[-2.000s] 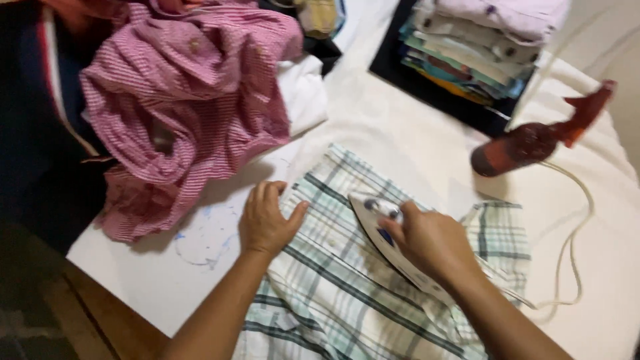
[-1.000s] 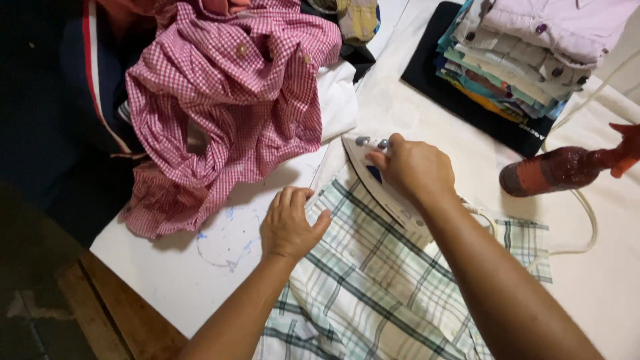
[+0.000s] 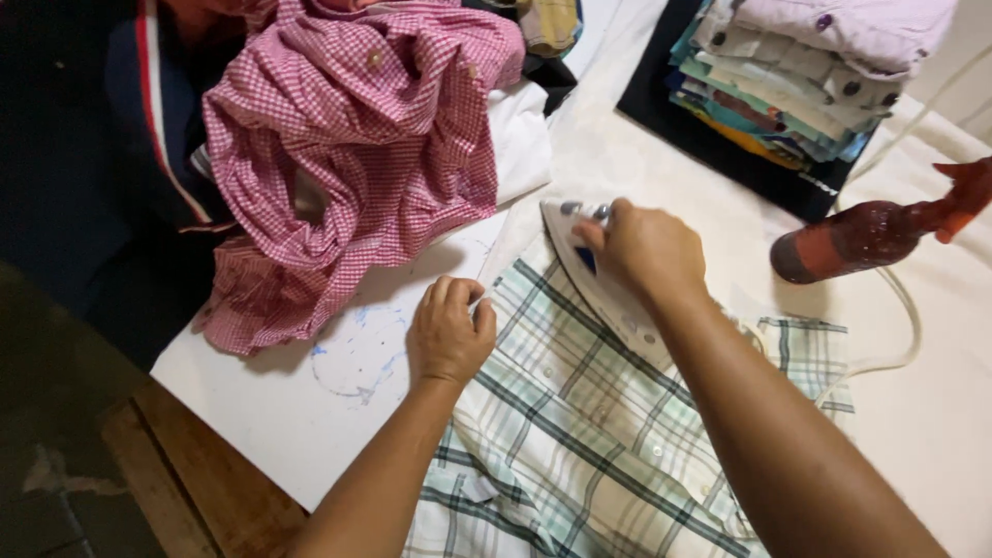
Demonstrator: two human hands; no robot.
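My right hand [image 3: 651,248] is closed around the handle of a white clothes iron [image 3: 601,291], whose tip points up and left past the edge of a green-and-white plaid button shirt [image 3: 573,411]. The iron lies along the shirt's upper part, and its heel is partly behind my forearm. At the shirt's left edge rests my left hand [image 3: 452,329], fingers bent and touching the cloth edge; whether it pinches the fabric is hard to tell. A cream power cord [image 3: 903,310] curves over the cloth on the right.
A crumpled red-and-white checked shirt [image 3: 364,147] lies on the white board [image 3: 256,418] at upper left, beside dark clothing. Folded clothes [image 3: 783,85] are stacked on a black item [image 3: 659,101] at upper right. A reddish spray bottle [image 3: 849,240] lies on the cream cloth at right.
Over the plaid shirt, my right hand has moved the iron up to its far edge, away from the middle where it was earlier. My left hand stays at the shirt's left edge. The view has shifted somewhat.
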